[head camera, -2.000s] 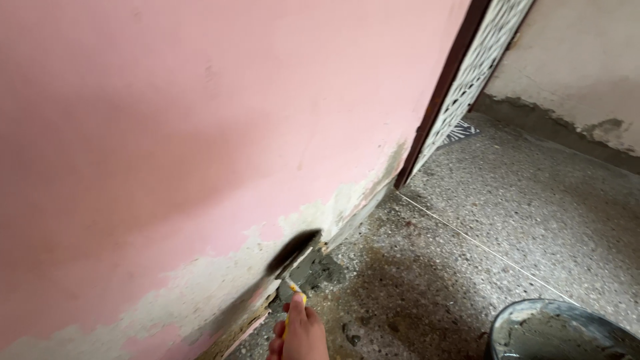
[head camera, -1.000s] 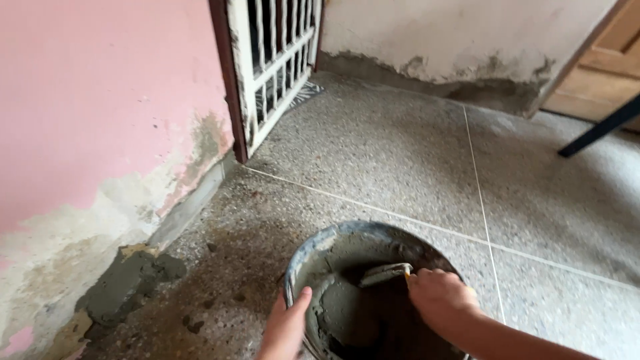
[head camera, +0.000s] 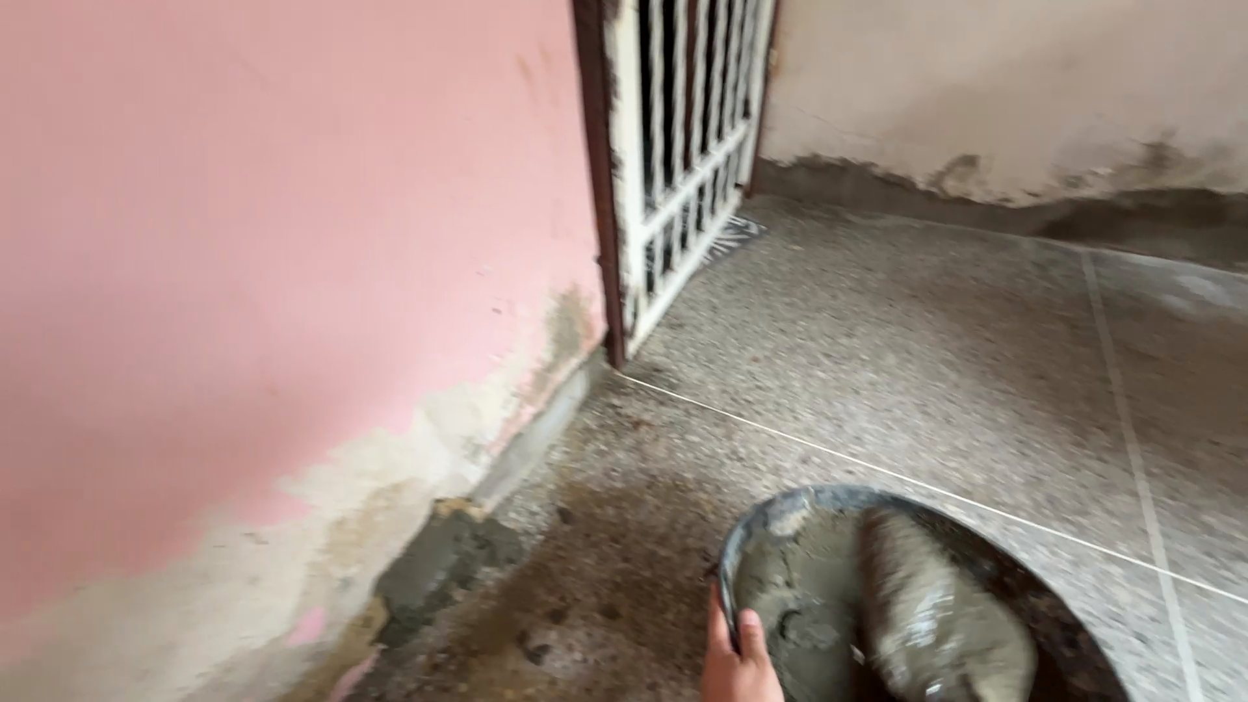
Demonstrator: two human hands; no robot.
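Observation:
My left hand (head camera: pixel 741 655) grips the near left rim of a round dark tub (head camera: pixel 770 509), thumb on the inner side. Grey wet mortar (head camera: pixel 804 575) lies inside the tub. Over it is a blurred, mortar-covered mass (head camera: pixel 936 614), probably a loaded trowel, though the tool itself cannot be made out. My right hand is out of view. At the foot of the pink wall (head camera: pixel 292 244), a patch of wet mortar (head camera: pixel 444 570) spreads over the joint between wall and floor.
Paint has peeled along the wall's lower part (head camera: pixel 380 478). A white metal grille gate (head camera: pixel 682 195) in a brown frame (head camera: pixel 597 195) stands beyond the wall's end, with a patterned mat (head camera: pixel 731 239) beside it. The speckled floor (head camera: pixel 877 341) has pale joint lines.
The mortar in the tub now has a raised, coated mass over it, where the trowel was in my right hand. My right hand has left the view. My left hand remains at the tub's rim.

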